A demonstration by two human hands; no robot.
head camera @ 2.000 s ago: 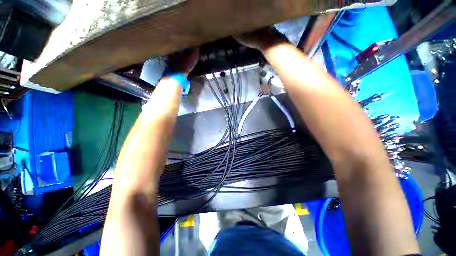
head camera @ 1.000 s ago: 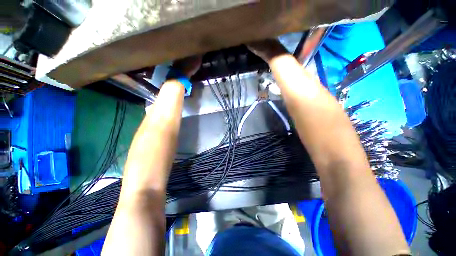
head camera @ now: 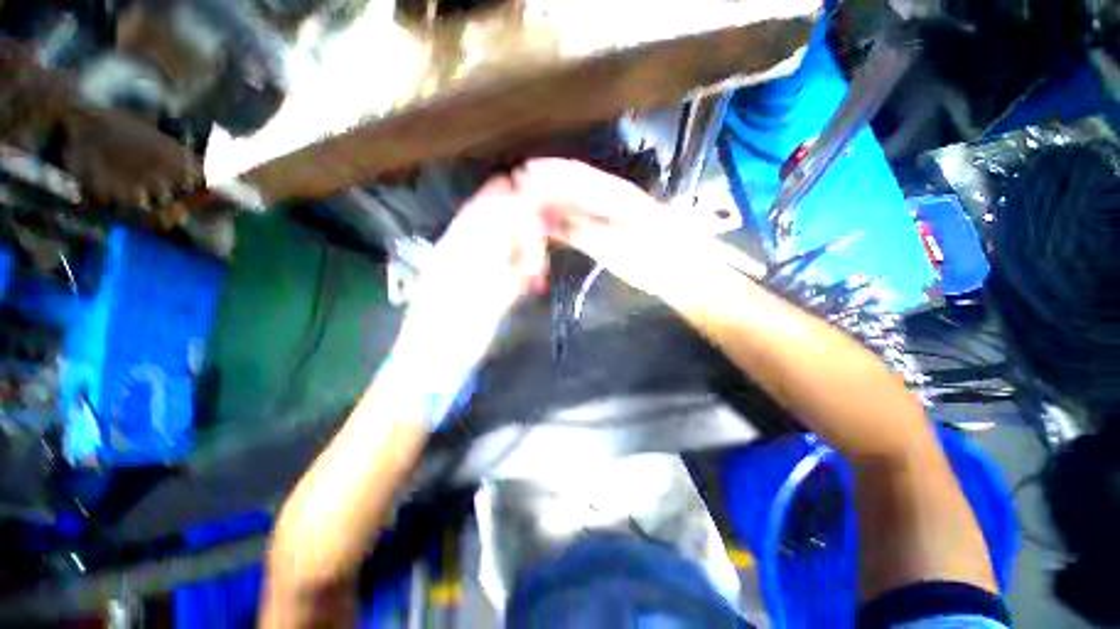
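The view is blurred. My left hand (head camera: pixel 489 240) and my right hand (head camera: pixel 590 207) are close together, fingers meeting just below and in front of the upper platen's brown edge (head camera: pixel 491 121). Dark cables (head camera: pixel 561 320) hang below them. What the fingers hold is too blurred to tell. A pale curved handle (head camera: pixel 590 290), apparently of the pliers, shows beside the cables. The dark cable bundle lies smeared across the bench, with silver cable ends (head camera: pixel 860 313) at the right. The lower mold is hidden behind my hands and the platen.
A blue bucket (head camera: pixel 776 541) stands right of my lap. Shiny posts (head camera: pixel 698 145) rise right of my hands. A green surface (head camera: pixel 276 332) and blue container (head camera: pixel 147 350) are at left. Coiled black cables (head camera: pixel 1062 270) are at far right. A blurred brown hand-like shape (head camera: pixel 135 160) shows upper left.
Both hands have come out from under the platen toward me and together. The view has shifted and blurred, with the platen now higher and smaller in the picture.
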